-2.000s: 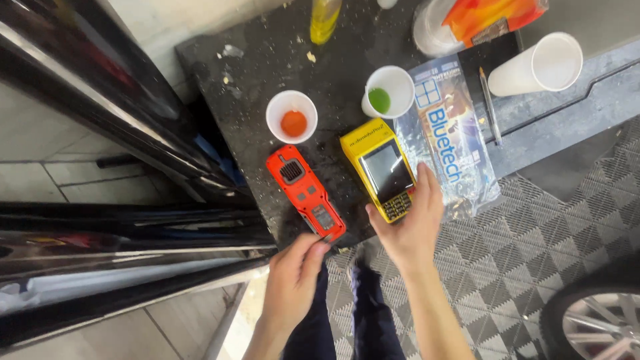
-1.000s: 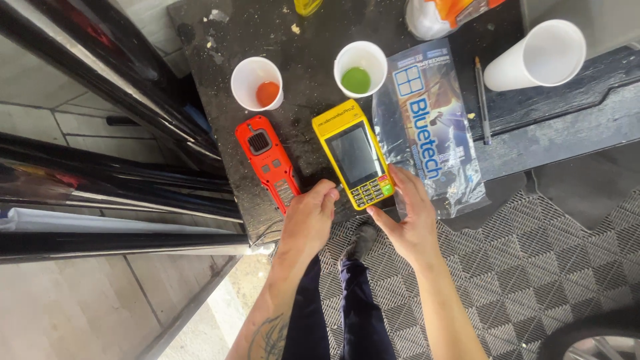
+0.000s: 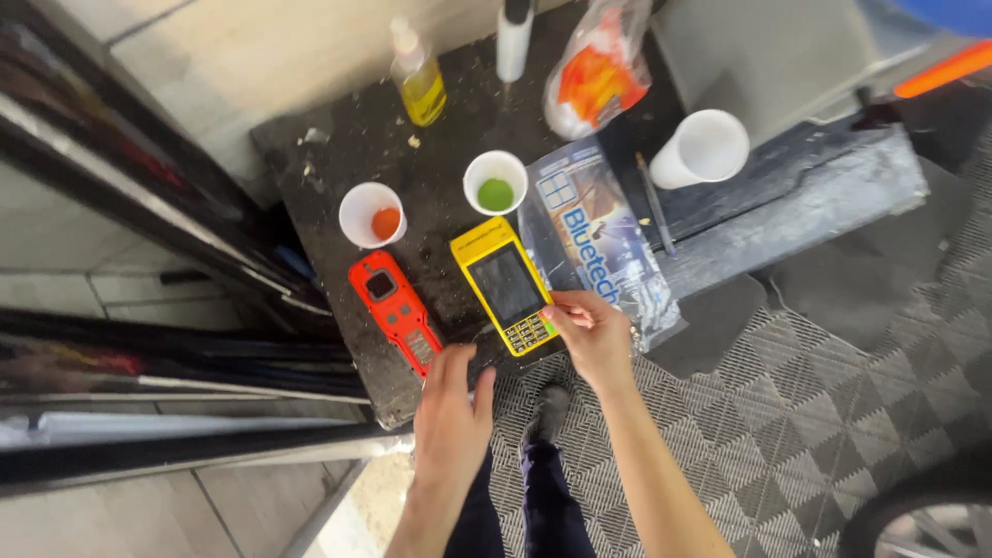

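Note:
A yellow handheld payment terminal [image 3: 508, 285] with a dark screen and a keypad lies at the edge of a black table. My right hand [image 3: 593, 333] holds its lower right side between thumb and fingers. My left hand [image 3: 456, 387] is at the lower end of a red handheld device [image 3: 395, 310], fingers apart; whether they touch it is unclear. Above the red device stands a white cup [image 3: 372, 215] with something orange inside. Another white cup [image 3: 496, 183], with something green in it, stands just above the terminal. A clear printed plastic bag [image 3: 597, 232] lies right of the terminal.
A pen-like tool [image 3: 656, 205] and a third white cup [image 3: 700, 149] lie right of the bag. At the back are a spray bottle of yellow liquid [image 3: 422, 85], a white bottle [image 3: 513, 43] and a bag with orange contents [image 3: 597, 77]. A grey bin [image 3: 759, 54] stands at upper right.
Since one second ago my left hand has come away from the yellow terminal's lower left side. Two seconds ago it was at the red device's lower end. My right hand has stayed at the terminal.

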